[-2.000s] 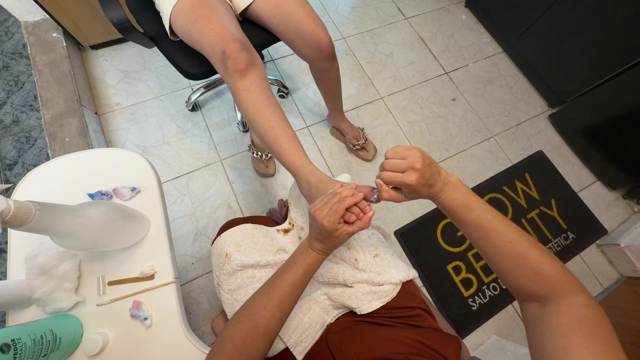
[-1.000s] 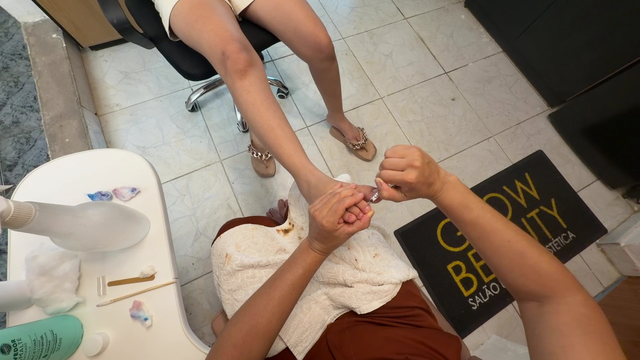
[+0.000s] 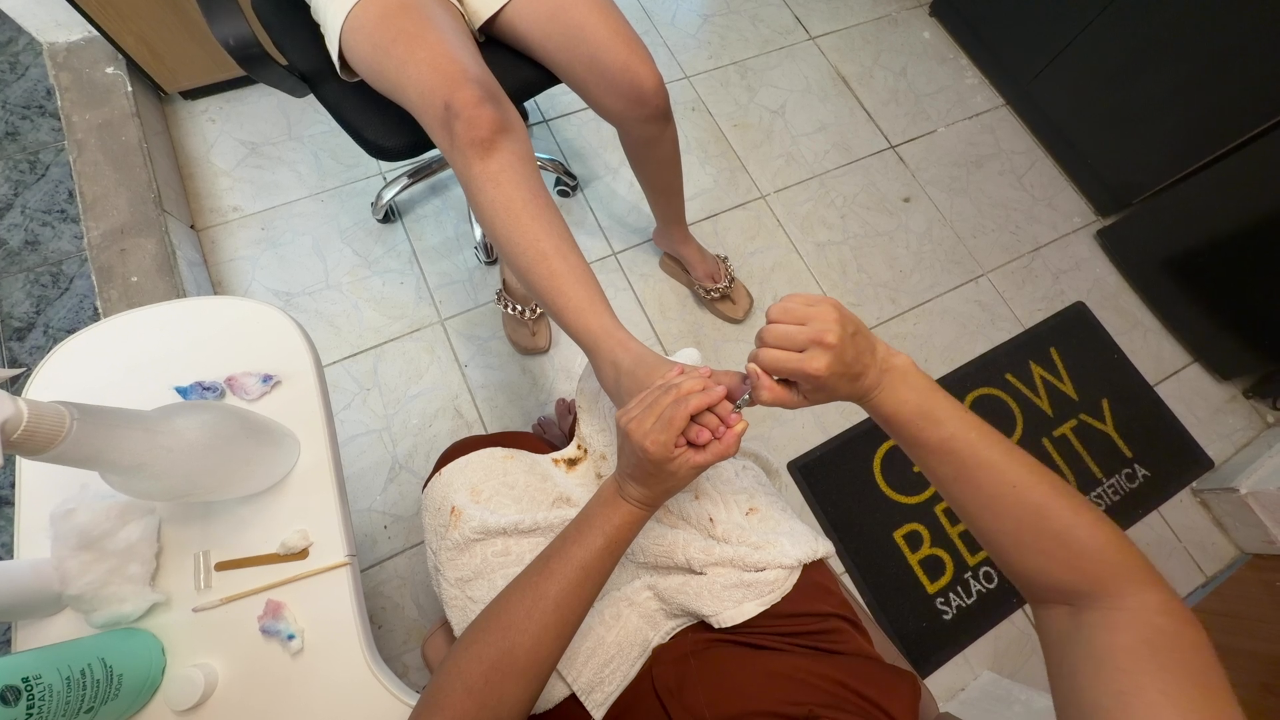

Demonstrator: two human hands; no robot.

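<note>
My left hand [image 3: 668, 435] is wrapped around the toes of another person's bare foot [image 3: 635, 375], which rests over my lap. Close beside it, my right hand [image 3: 815, 355] is closed on a small metal tool [image 3: 742, 400], perhaps a cuticle nipper; its tip is at the big toe, and most of it is hidden by my fingers. Beneath the foot, a stained white towel [image 3: 600, 530] lies across my lap.
At left, a white table [image 3: 330, 480] holds a spray bottle [image 3: 200, 450], cotton wool [image 3: 105, 560], stained cotton pieces [image 3: 280, 625], a wooden stick [image 3: 270, 585] and a green bottle [image 3: 90, 670]. A black mat [image 3: 1000, 480] lies at right. The person sits on a wheeled chair [image 3: 385, 120].
</note>
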